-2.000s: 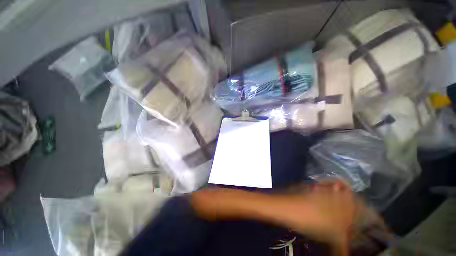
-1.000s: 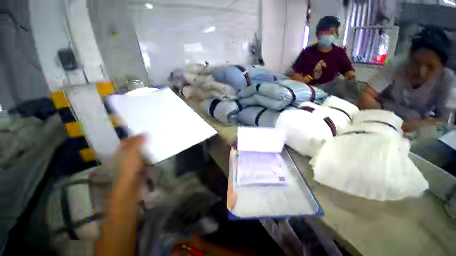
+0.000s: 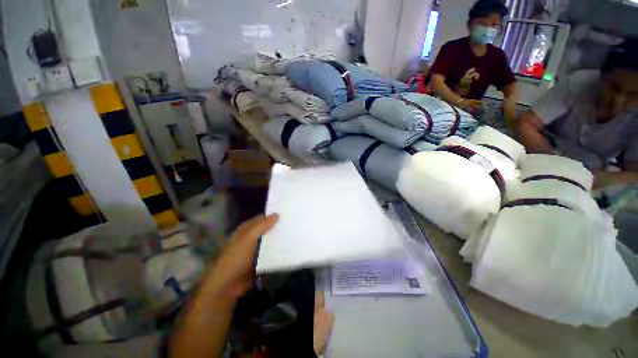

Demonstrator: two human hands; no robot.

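Observation:
My left hand (image 3: 245,246) reaches in from the lower left and grips the left edge of a white, blank-looking paper (image 3: 325,220), thumb on top. The paper is slightly blurred and tilted; no clip shows. It covers the upper part of a blue-edged board (image 3: 399,332). A printed slip (image 3: 374,281) with a small square code lies on the board. Part of what appears to be my right hand (image 3: 322,327) shows at the board's left edge, gripping it; the rest is hidden or cut off.
A worktable (image 3: 483,308) bears white pleated bundles (image 3: 553,259) and blue-grey bundles (image 3: 378,115). A masked person (image 3: 476,66) stands behind; another person (image 3: 584,126) is at the right. A yellow-black striped pillar (image 3: 133,147) and strapped bundles (image 3: 70,280) are on the left.
The view has swung from bundles and a lap clipboard to the table. Since one second ago, my left hand has moved right with the white paper, now over the blue-edged board.

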